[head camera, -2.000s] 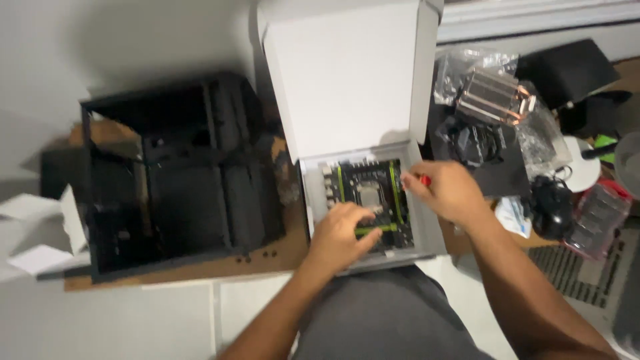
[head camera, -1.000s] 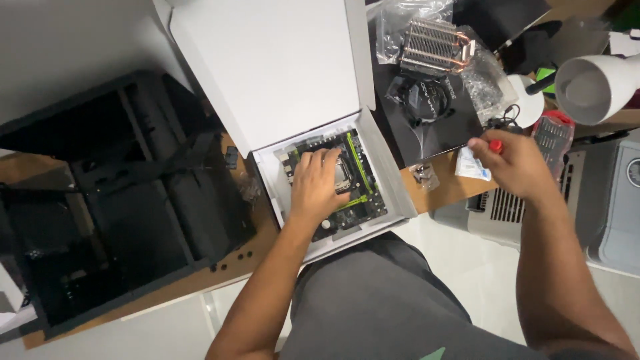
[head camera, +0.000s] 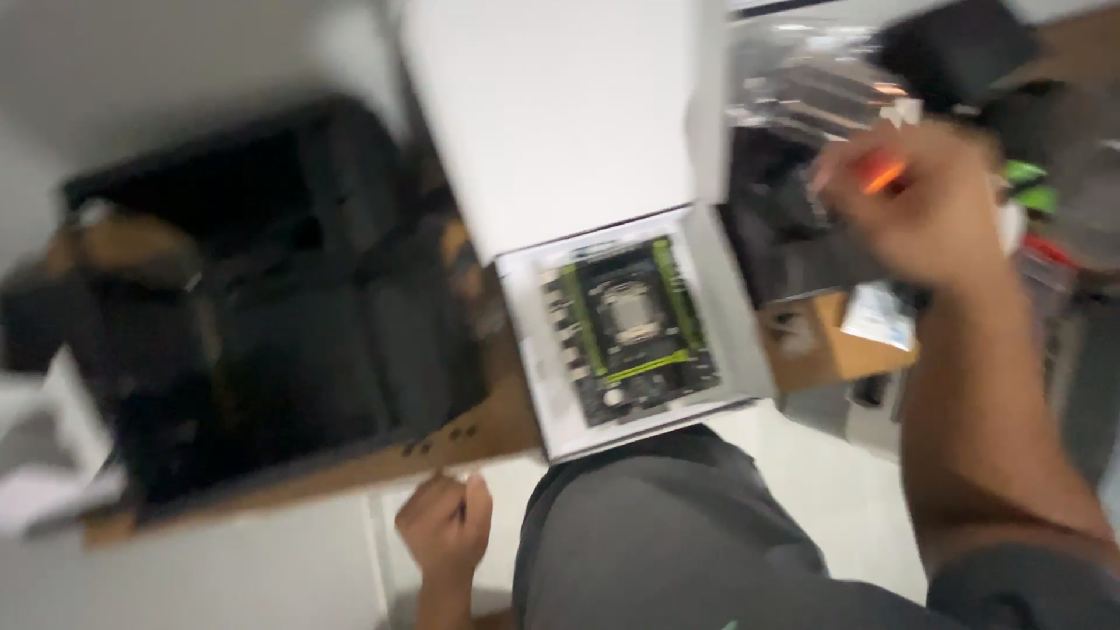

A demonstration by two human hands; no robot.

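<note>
My right hand [head camera: 919, 206], blurred, is closed around a red object, perhaps a screwdriver handle, above the parts at the right. A black motherboard [head camera: 643, 372] with green slots lies in an open white cardboard box [head camera: 542, 376]; the processor socket [head camera: 630, 312] shows near its middle. Below the desk's front edge, left of my knee, is my left hand [head camera: 446, 521] with its fingers curled; whether it holds something small cannot be made out. Under and behind my right hand sits a heatsink cooler [head camera: 814, 96] with copper pipes, partly hidden and blurred.
A black computer case [head camera: 289, 306] takes up the left of the wooden desk [head camera: 350, 481]. Several small dark pieces [head camera: 437, 439] lie near its front edge. The box lid [head camera: 569, 114] stands raised. A small white packet [head camera: 879, 317] lies right of the box.
My left hand has left the motherboard and moved down to the left, off the desk's front edge. My right hand, with the red object, is now over the cooler parts. The view has swung.
</note>
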